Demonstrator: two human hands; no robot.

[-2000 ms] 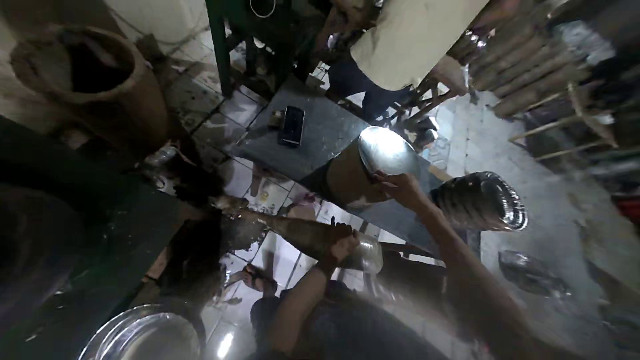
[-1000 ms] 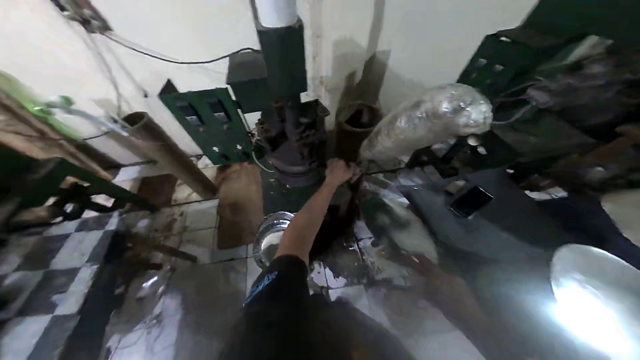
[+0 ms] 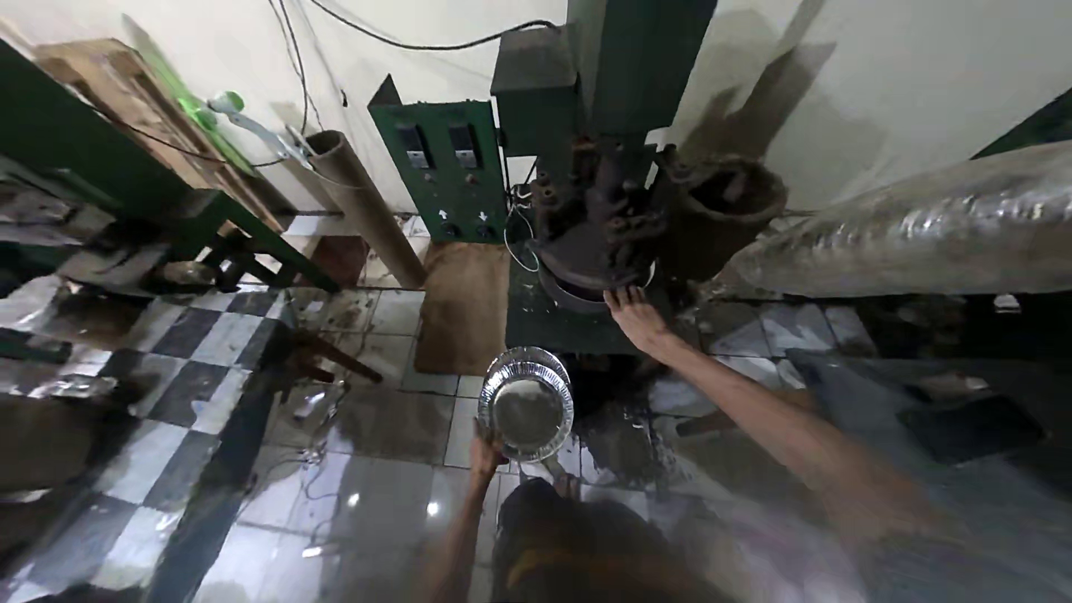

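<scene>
My left hand (image 3: 484, 452) grips the left rim of a stack of shiny foil plates (image 3: 529, 410), held over the tiled floor. The fingers of my right hand (image 3: 634, 318) rest at the front rim of a round metal mold (image 3: 578, 297) at the bottom of a green press machine (image 3: 599, 209); whether they hold anything there cannot be told. A dark, greasy upper die hangs close above the mold and hides most of its inside. The mold sits on a dark base.
A green control box (image 3: 452, 167) stands left of the press. Behind it leans a brown cardboard tube (image 3: 360, 209). A checkered tiled counter (image 3: 167, 419) is at left. At right are a long plastic-wrapped roll (image 3: 921, 222), a dark table (image 3: 846, 377) and a worn drum (image 3: 729, 209).
The view has swung from the dark table to the press. My left hand, reaching toward the machine a second ago, now holds the foil plates low, and my right hand is at the mold.
</scene>
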